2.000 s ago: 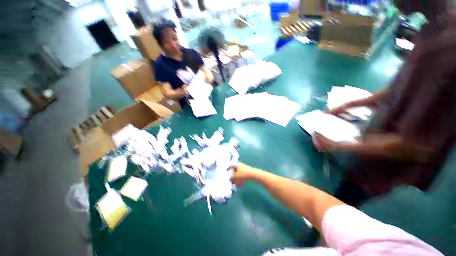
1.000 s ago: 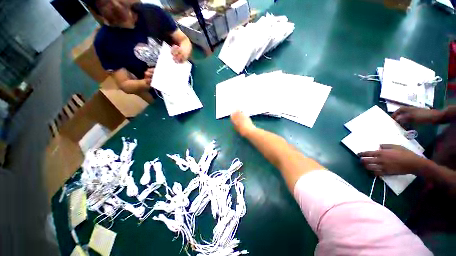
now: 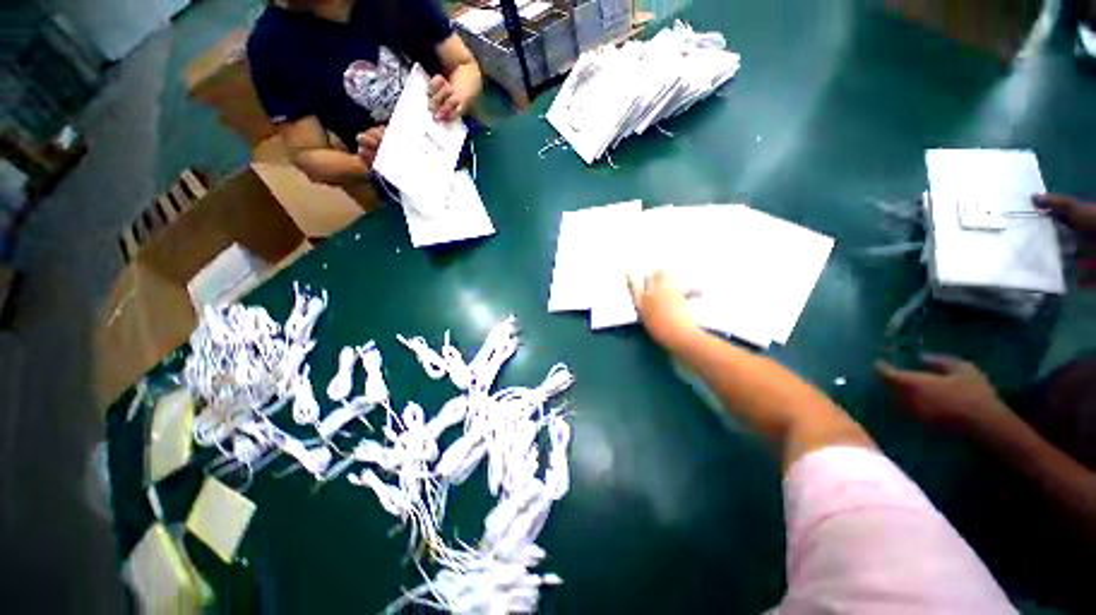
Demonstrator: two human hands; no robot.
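Observation:
White square panels lie fanned in an overlapping row on the green table. My right hand, bare below a pink sleeve, reaches in from the lower right. Its fingers lie on the left part of this row, near the front edge; whether they grip a panel cannot be told. The leftmost panel sits slightly apart in angle from the others. White bundled cables are heaped to the left and nearer me, with a second heap beyond them. My left hand is not in view.
A person across the table holds white panels. Another person's hands are at the right by a panel stack. More panels stand fanned at the back. An open carton and pale yellowish pads are at the left.
My right hand has moved from the cable heap to the panel row, then further over the panels. The person at the right has stacked panels that were spread out. The view has shifted.

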